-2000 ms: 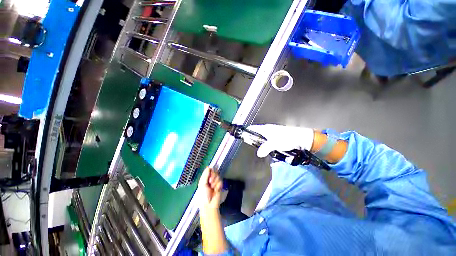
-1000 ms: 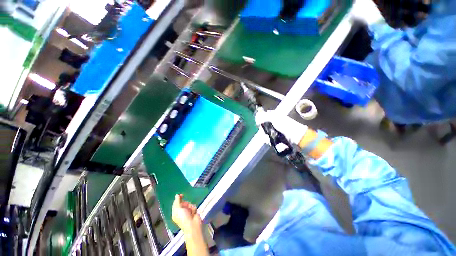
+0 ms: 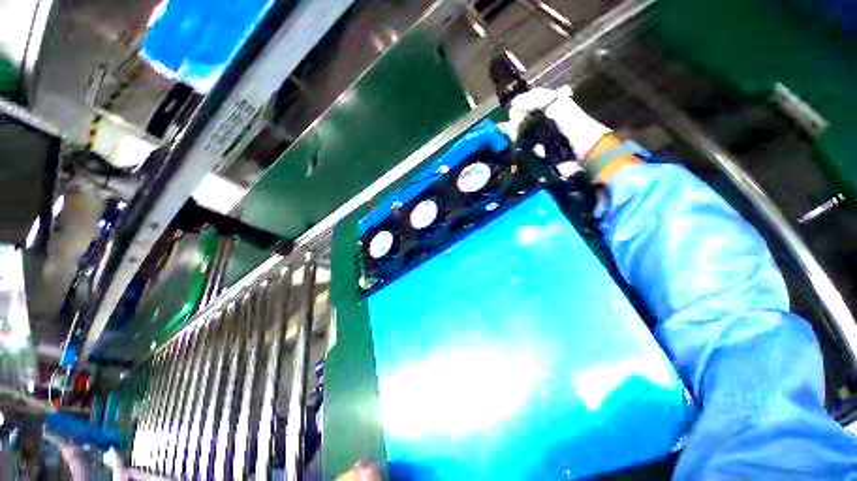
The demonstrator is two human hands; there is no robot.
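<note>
The blue-covered module chassis point(image 3: 517, 348) lies large in front of me, with three black fans with white hubs point(image 3: 425, 214) along its far end. It rests on a dark green pallet point(image 3: 350, 376). My right hand point(image 3: 568, 127), in a white glove, is closed around the black electric screwdriver point(image 3: 547, 141), beyond the far right corner of the chassis. The tool's dark end points away from me; its bit is blurred. Of my left hand point(image 3: 359, 473), only bare fingertips show at the bottom edge, near the pallet; the rest is cut off.
Metal conveyor rollers point(image 3: 235, 366) lie to the left. A long metal rail point(image 3: 310, 230) runs past the far end of the chassis, with a green board point(image 3: 348, 155) beyond it. Another green pallet point(image 3: 752, 47) is at the upper right. A person's hand point(image 3: 85, 460) is blurred at the lower left.
The view has moved closer to the chassis. My right hand has carried the screwdriver from the near rail across to the fan end. My left hand has mostly left the picture.
</note>
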